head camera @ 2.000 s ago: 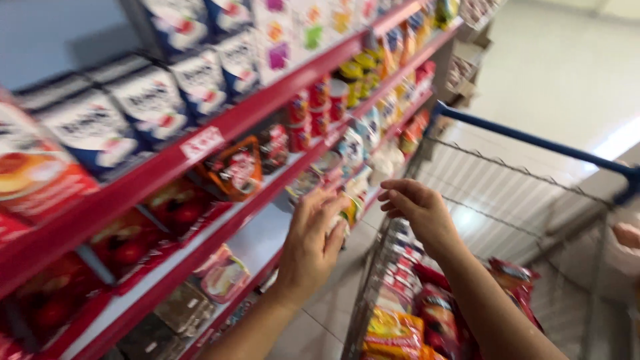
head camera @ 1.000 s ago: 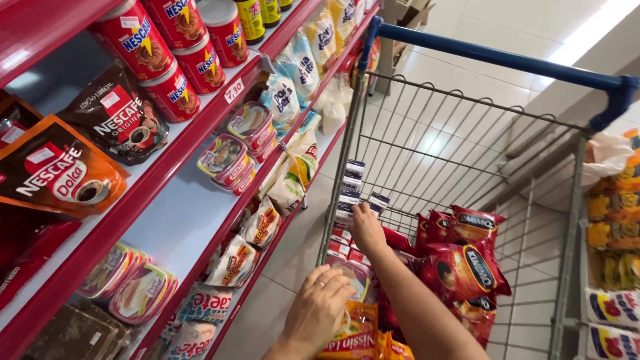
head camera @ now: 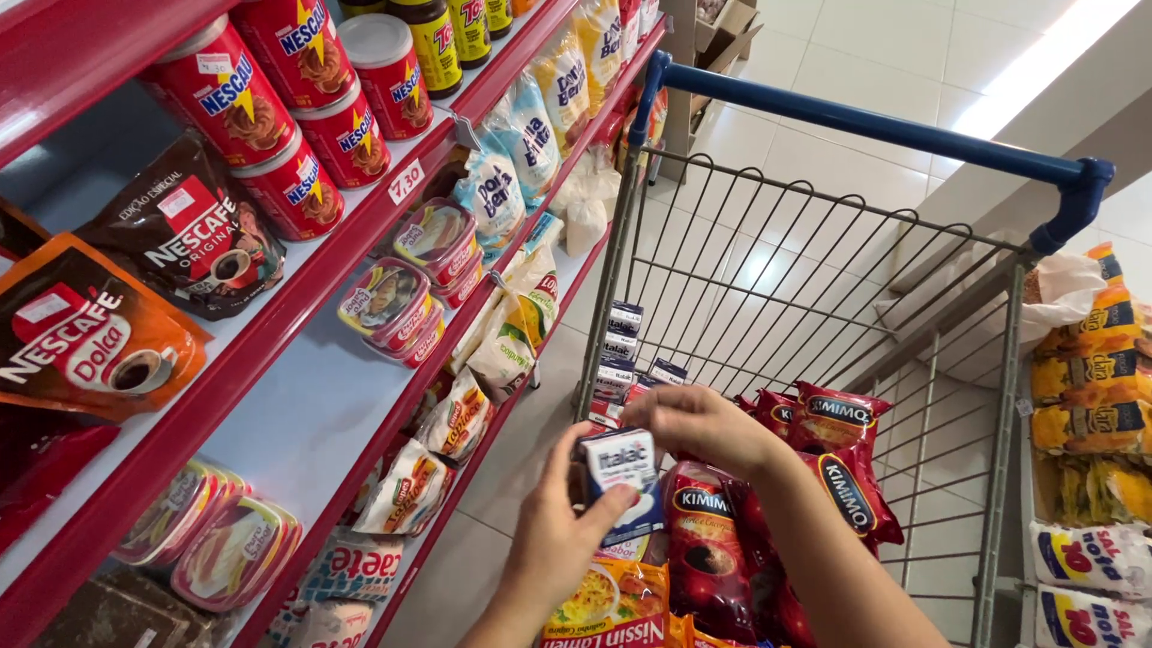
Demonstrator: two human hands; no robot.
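Observation:
My left hand (head camera: 562,531) grips a small blue-and-white Italac carton (head camera: 621,481) above the shopping cart, its thumb across the front. My right hand (head camera: 706,427) is just beyond the carton's upper right, fingers bent; whether it holds anything is hidden. More Italac cartons (head camera: 615,378) are stacked in the cart's far left corner. Red Kimimo coffee packs (head camera: 706,549) lie in the cart, under and right of my hands. An orange Nissin noodle pack (head camera: 607,598) lies nearest me, and part of a margarine-type tub shows beneath the held carton.
The wire shopping cart (head camera: 801,283) has a blue handle (head camera: 864,112) at its far end. Red-edged shelves (head camera: 333,243) on the left carry Nescau cans (head camera: 229,90), Nescafé pouches (head camera: 189,229), Puro Sabor tubs (head camera: 387,301) and Dona Benta bags (head camera: 490,198). Yellow and white packs (head camera: 1089,405) line the right side.
The Italac carton is now plainly visible in my left hand, which has risen from near the noodle pack. My right hand was at the stacked cartons one second ago and is now nearer my left.

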